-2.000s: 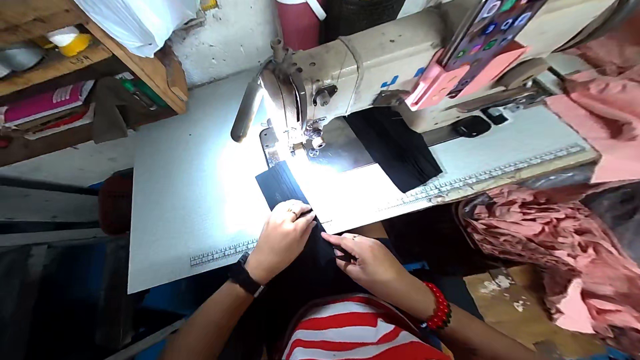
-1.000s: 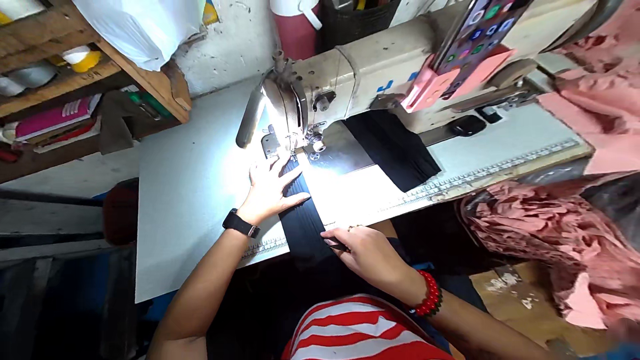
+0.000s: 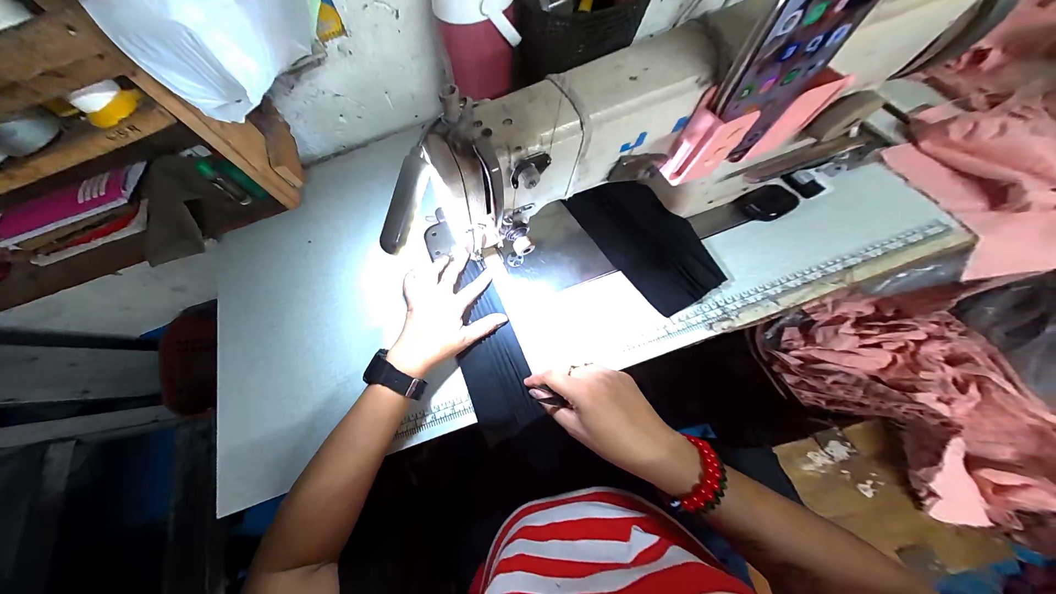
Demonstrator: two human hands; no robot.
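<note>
A strip of black pleated fabric (image 3: 499, 363) runs from the needle area of the sewing machine (image 3: 528, 136) down over the table's front edge. Fingers spread, my left hand (image 3: 441, 318) presses flat on the strip just in front of the presser foot. My right hand (image 3: 598, 404) is at the strip's right edge by the table front, its fingers closed around a small dark tool whose kind is unclear. Another black fabric piece (image 3: 648, 247) lies under the machine arm, to the right of the needle. Glare from the lamp (image 3: 406, 202) washes out the stitching spot.
Pink fabric (image 3: 874, 396) is heaped at the right. A phone (image 3: 792, 66) sits in a pink holder on the machine. A wooden shelf (image 3: 223, 124) stands at the left, with a white plastic bag (image 3: 206, 49) above it. A measuring tape (image 3: 825, 268) runs along the table's front edge.
My left hand has moved up the strip toward the needle and spread its fingers; two seconds ago it was lower, near my right hand. The strip's top end now reaches the needle area.
</note>
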